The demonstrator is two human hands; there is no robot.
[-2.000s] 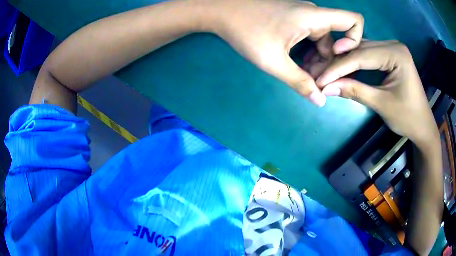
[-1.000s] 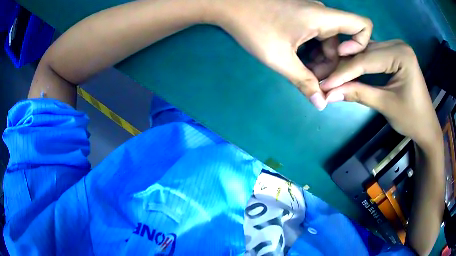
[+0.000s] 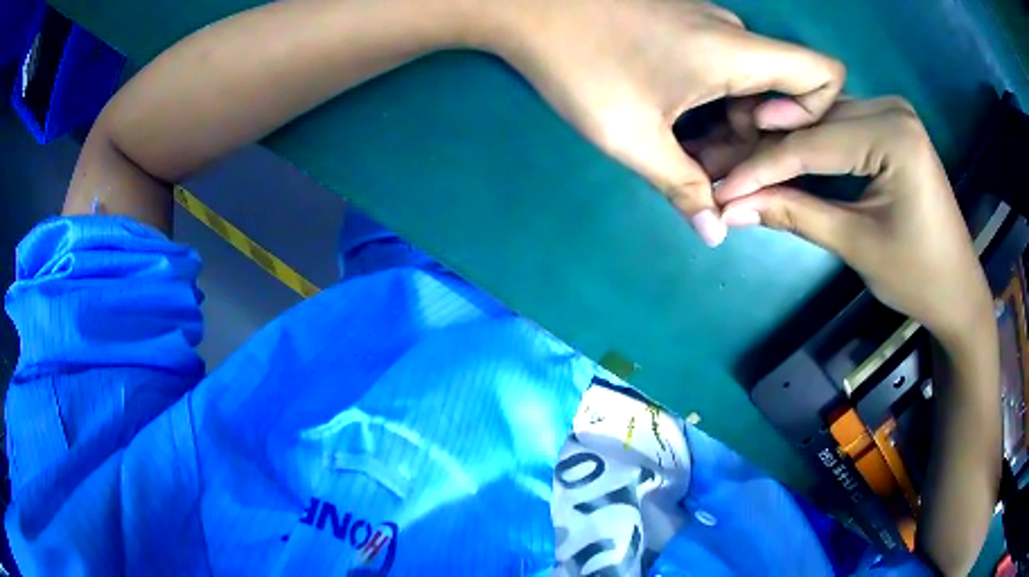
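Observation:
My left hand [image 3: 688,124] comes in from the left, over the table. Its thumb and fingers are bent and pinched close together. My right hand [image 3: 841,186] comes up from the lower right, with thumb and index finger pinched. The fingertips of both hands meet over the green mat [image 3: 542,214]. A tiny pale sliver of a small part [image 3: 718,185] shows between them. Its shape is mostly hidden by the fingers.
A black fixture [image 3: 790,389] with orange pieces [image 3: 867,451] and white lettering stands at the lower right, partly behind my right forearm. Blue bins [image 3: 68,85] are at the upper left. A yellow line [image 3: 243,245] crosses the grey floor.
Both hands stay together at nearly the same place, with small shifts of the fingers. The pinched fingertips have moved slightly left and up since one second ago.

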